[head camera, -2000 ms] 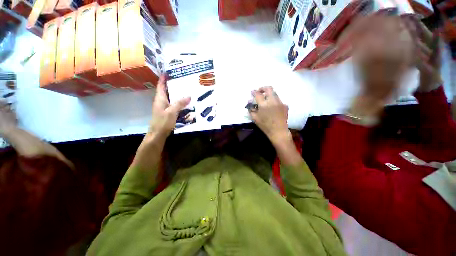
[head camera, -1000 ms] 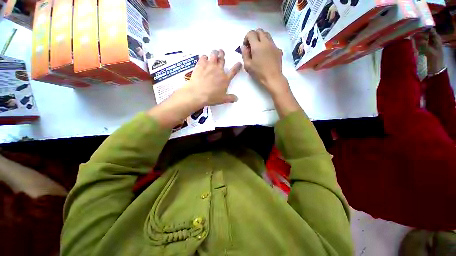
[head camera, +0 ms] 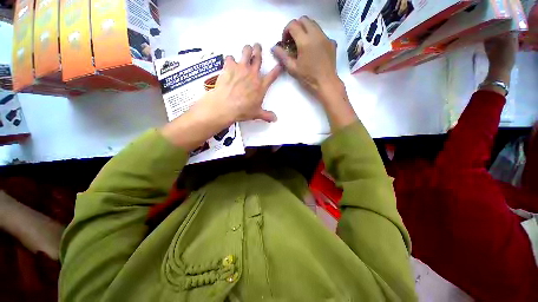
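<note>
A retail carton (head camera: 186,97) lies with its white printed face up at the table's front edge, with a dark blue band and an orange coil picture. My left hand (head camera: 245,88) rests flat on its right part with fingers spread, hiding some of the print. My right hand (head camera: 309,56) is just right of the carton's upper end, fingers curled together at a small dark item (head camera: 288,48) that they partly hide. I cannot tell what the item is. The fingertips of both hands nearly meet.
Orange-sided cartons (head camera: 76,44) stand in a row at the left. More cartons (head camera: 407,35) lean in a stack at the right. Part of another carton shows at the left edge. A person in red sleeves (head camera: 472,130) reaches to the right stack. Another person's forearm (head camera: 29,224) is at lower left.
My left hand has gone from gripping the carton's left edge to lying on top of it. My right hand has moved up the table. The carton sits further left in view.
</note>
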